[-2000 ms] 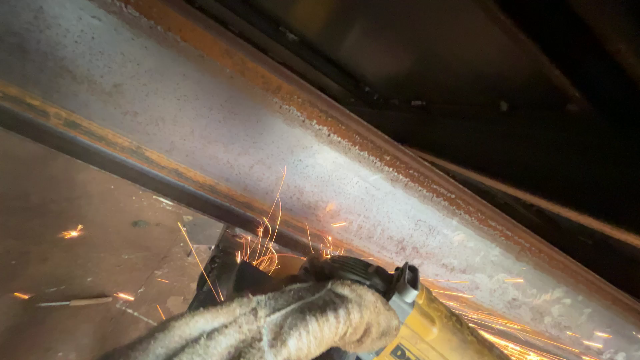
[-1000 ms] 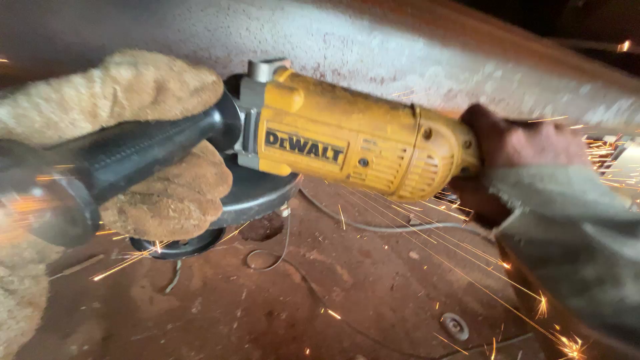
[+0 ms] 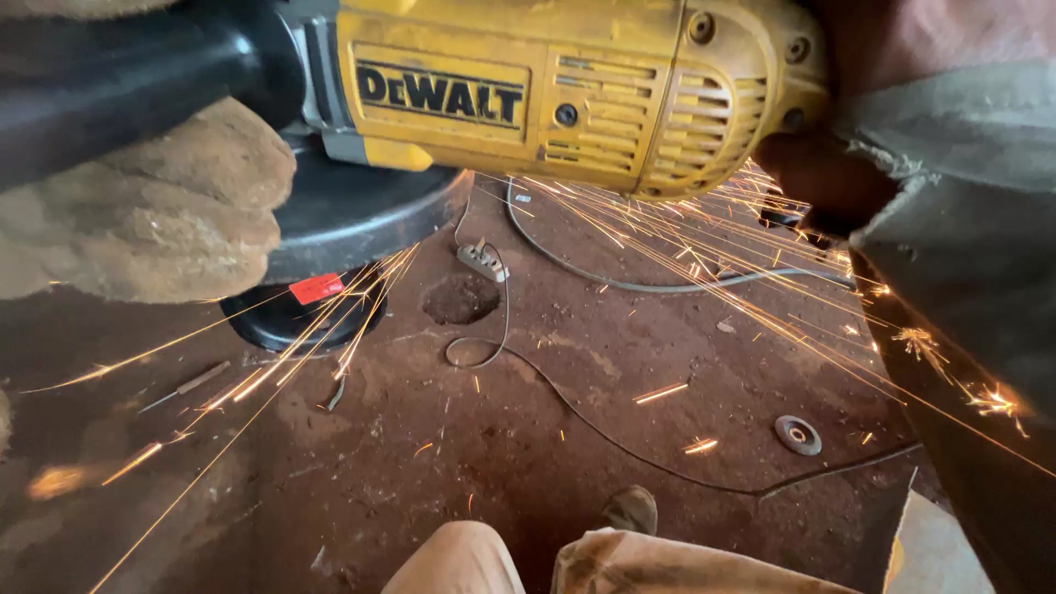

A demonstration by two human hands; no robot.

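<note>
A yellow DeWalt angle grinder [image 3: 528,91] spans the top of the view, with sparks streaming from under it. My left hand [image 3: 148,210], in a worn leather glove, is wrapped around its black side handle [image 3: 132,82]. At the rear end of the body is my right hand [image 3: 874,49], partly out of frame below a frayed grey sleeve; its fingers curl behind the housing. The dark wheel guard [image 3: 371,219] sits beneath the gear head. The place where the disc touches is hidden.
On the reddish floor lie a power strip [image 3: 483,261], a thin cable [image 3: 569,404], a thicker grey cable [image 3: 643,287] and a loose grinding disc [image 3: 798,435]. A round black object [image 3: 309,318] stands below the guard. My knees and one shoe [image 3: 634,510] show at the bottom.
The view has swung down from the steel beam to the floor, so the beam has left the frame. Both hands still hold the grinder, which now shows larger and higher up.
</note>
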